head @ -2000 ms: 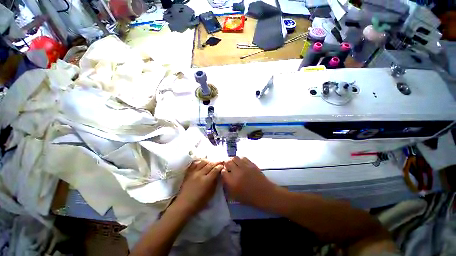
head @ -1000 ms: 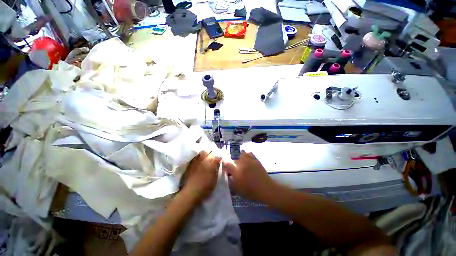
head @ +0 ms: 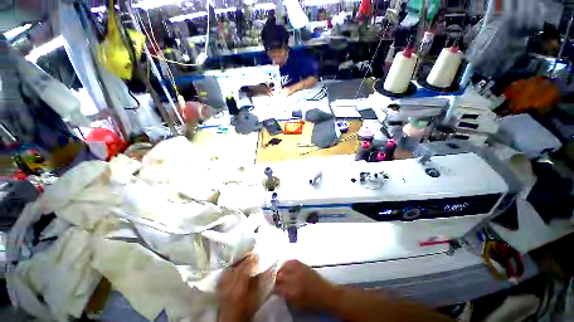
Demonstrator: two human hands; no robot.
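Note:
My left hand (head: 239, 288) is on a cream cloth piece (head: 267, 244) just in front of the needle area, its fingers blurred and partly covered by cloth. My right hand (head: 298, 284) is closed on the edge of the same cloth, right beside the left hand. The presser foot and needle (head: 292, 231) are behind the hands, under the left end of the white sewing machine head (head: 390, 182). Whether the cloth is under the foot cannot be told. A large cream cloth pile (head: 145, 214) lies left of the machine.
Scissors (head: 502, 256) and a red-handled tool (head: 435, 241) lie at the right. Two thread cones (head: 400, 72) stand behind the machine. Dark spools with pink tops (head: 377, 151) are behind the head. A brown board (head: 296, 141) holds scraps. A person (head: 286, 69) sits at another machine beyond.
The view has tilted up, showing the person and thread cones. Both hands have come back from the needle area towards the front edge, still on the cloth.

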